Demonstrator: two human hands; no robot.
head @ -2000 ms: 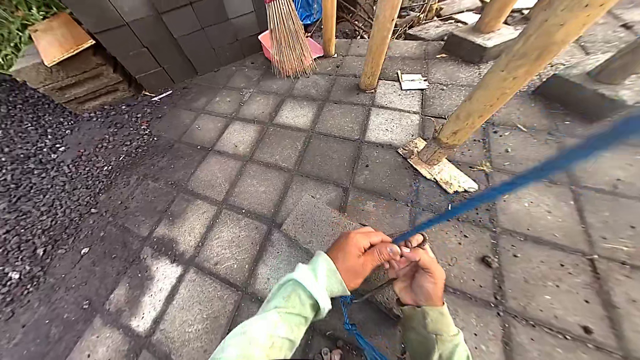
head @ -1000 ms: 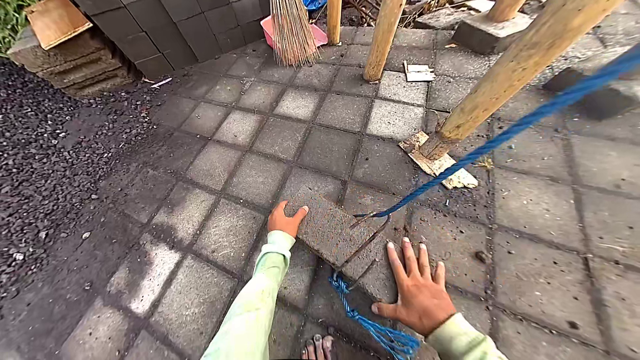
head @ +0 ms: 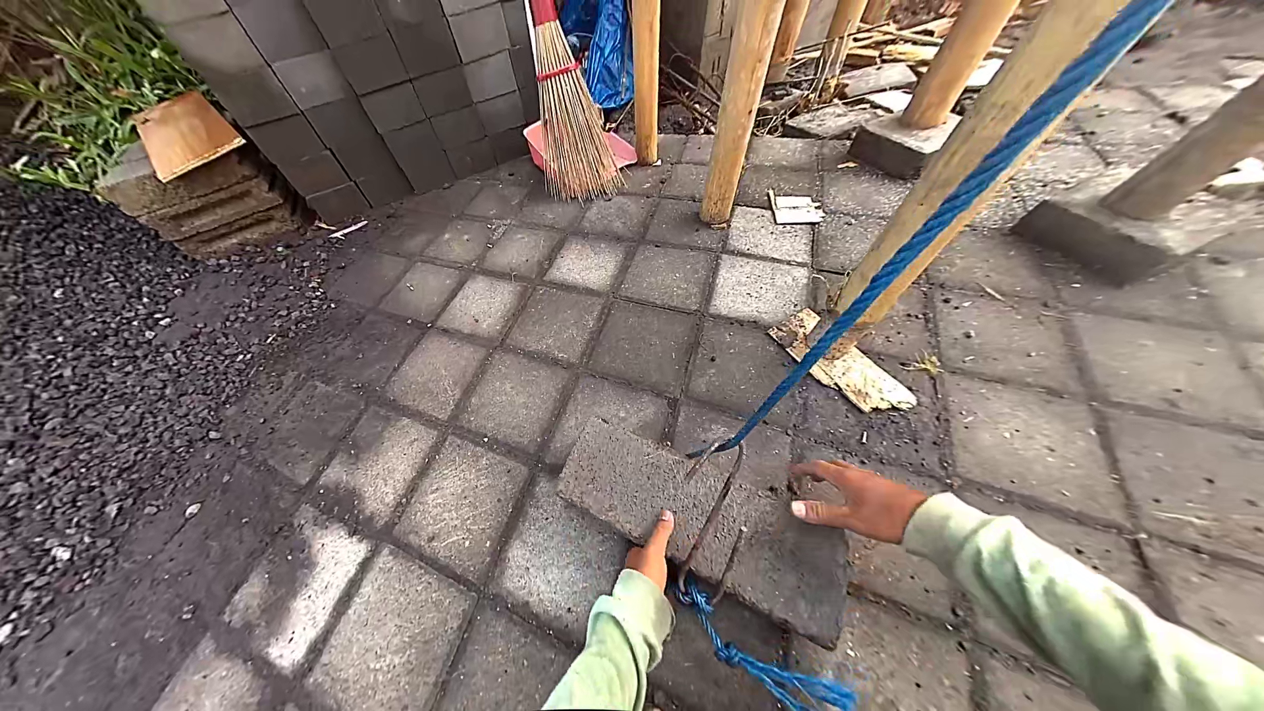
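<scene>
Grey concrete blocks (head: 632,484) lie on the paving with a bent metal rod hook (head: 713,518) around them. A taut blue rope (head: 889,267) runs from the hook up to the upper right, and a knotted, frayed blue rope end (head: 736,657) hangs at the near side. My left hand (head: 652,555) rests against the near edge of the blocks, just left of the hook, its thumb on top and its other fingers hidden. At the right end, my right hand (head: 857,499) has thumb and fingers apart at the block's edge; whether it touches is hard to tell.
Wooden poles (head: 736,109) stand beyond the blocks, one over a flat wood scrap (head: 864,380). A stick broom (head: 578,128) stands in a pink dustpan (head: 620,150) before stacked pavers (head: 370,79). Dark gravel (head: 128,336) covers the left side. Concrete footings (head: 1096,232) stand at the right.
Both hands have left the rope and hook, which they held together two seconds ago. Since one second ago, my left hand has moved along the blocks towards the hook, and my right hand to their right end.
</scene>
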